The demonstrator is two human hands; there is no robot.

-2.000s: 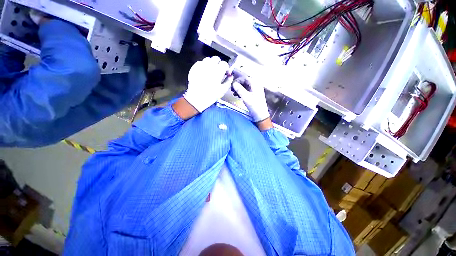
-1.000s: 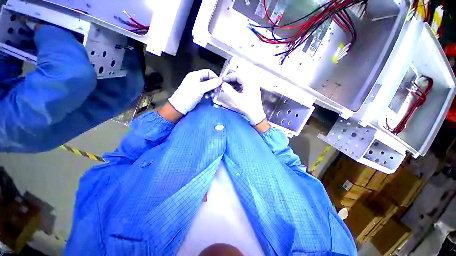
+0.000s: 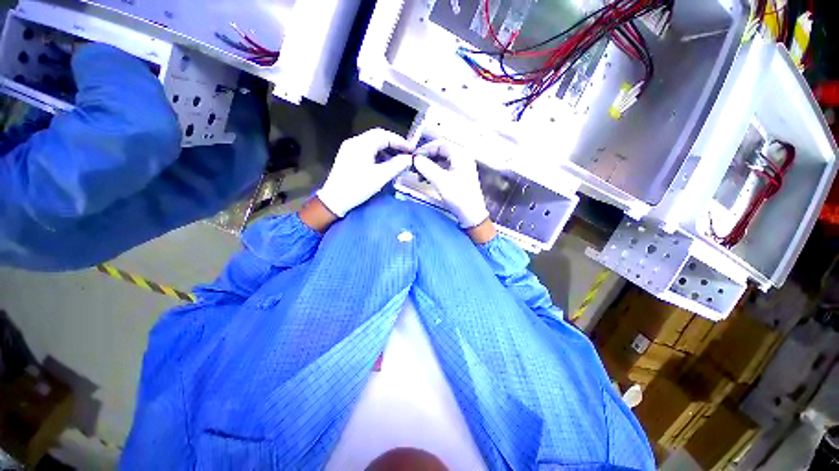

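Observation:
My left hand [image 3: 363, 173] and my right hand [image 3: 452, 184], both in thin white gloves, meet fingertip to fingertip in front of my chest. A tiny dark or reddish thing seems pinched between the fingertips; it is too small to make out. Both hands are over the near end of the narrow side compartment [image 3: 538, 213], which has round holes in its walls. It is fixed along the near side of the large light-grey enclosure [image 3: 635, 166]. A bundle of red and black wires [image 3: 570, 41] lies inside the enclosure.
Another person's blue sleeve [image 3: 124, 106] reaches into a side compartment of a second enclosure [image 3: 313, 46] at the left. A third enclosure [image 3: 800, 184] with red wires stands at the right. Brown cartons [image 3: 681, 359] lie on the floor at lower right. Yellow-black tape [image 3: 147, 282] marks the floor.
My hands have moved slightly down from beside the compartment's edge, and their fingertips have come together. The other person's arm has shifted a little.

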